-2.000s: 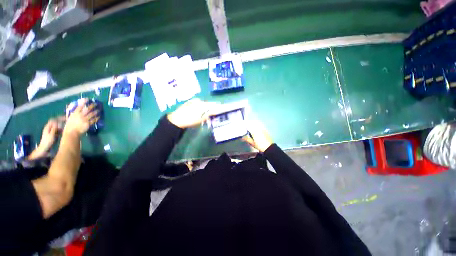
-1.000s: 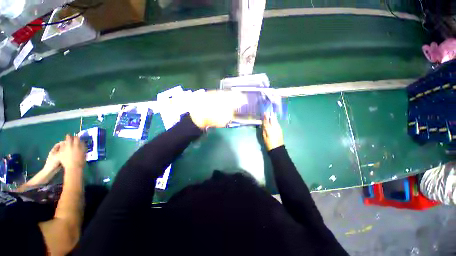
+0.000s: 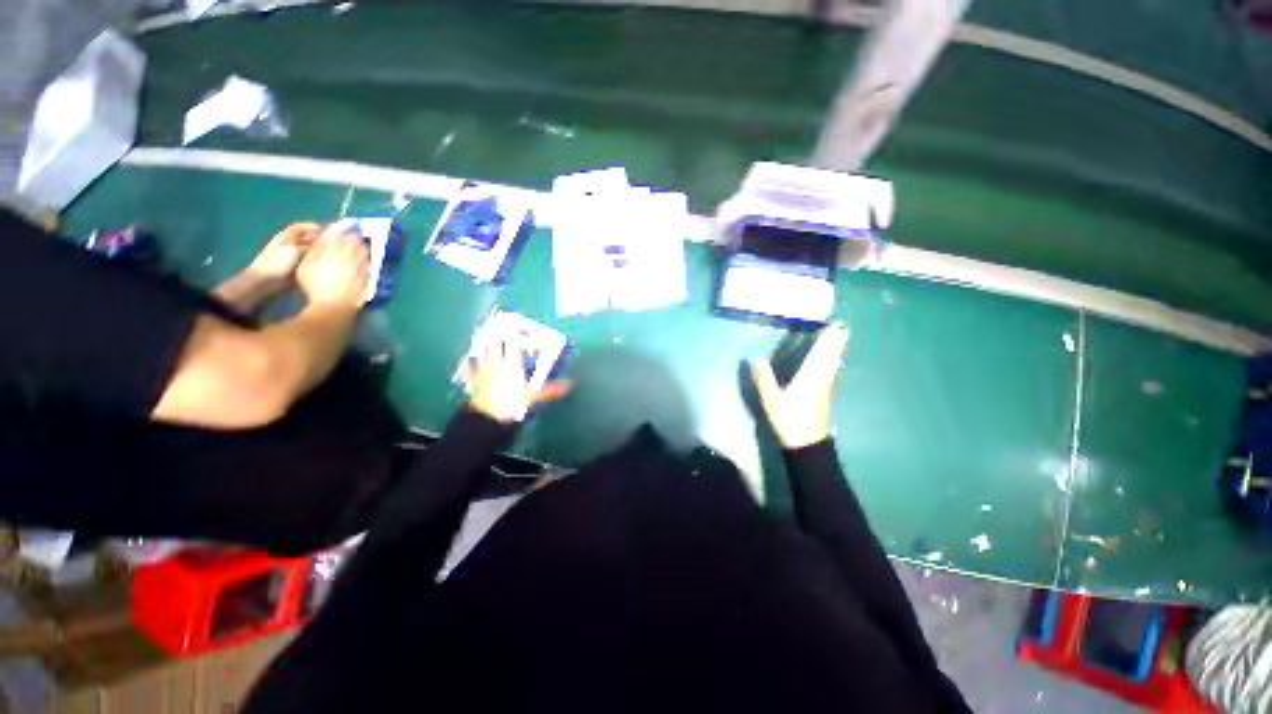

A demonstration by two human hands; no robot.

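Note:
My left hand (image 3: pixel 505 374) lies on a small blue and white retail box (image 3: pixel 546 343) near the front edge of the bench, fingers spread over its top. My right hand (image 3: pixel 802 391) is empty, fingers apart, just in front of an open dark blue carton (image 3: pixel 776 294). The carton stands at the back rail with its pale lid (image 3: pixel 816 195) raised; part of its inside is dark and part shows white. White printed sheets (image 3: pixel 618 251) lie left of the carton.
Another retail box (image 3: pixel 480 234) lies left of the sheets. Another person's hands (image 3: pixel 324 265) work on a box at the left. A pale rail and a white post (image 3: pixel 889 84) stand behind the carton. Red stools (image 3: pixel 223 597) are on the floor. Dark blue cartons (image 3: pixel 1251 446) show at the right edge.
My left hand has moved from the carton to the small box at the left. My right hand has come away from the carton, which now stands open at the back. The view has shifted.

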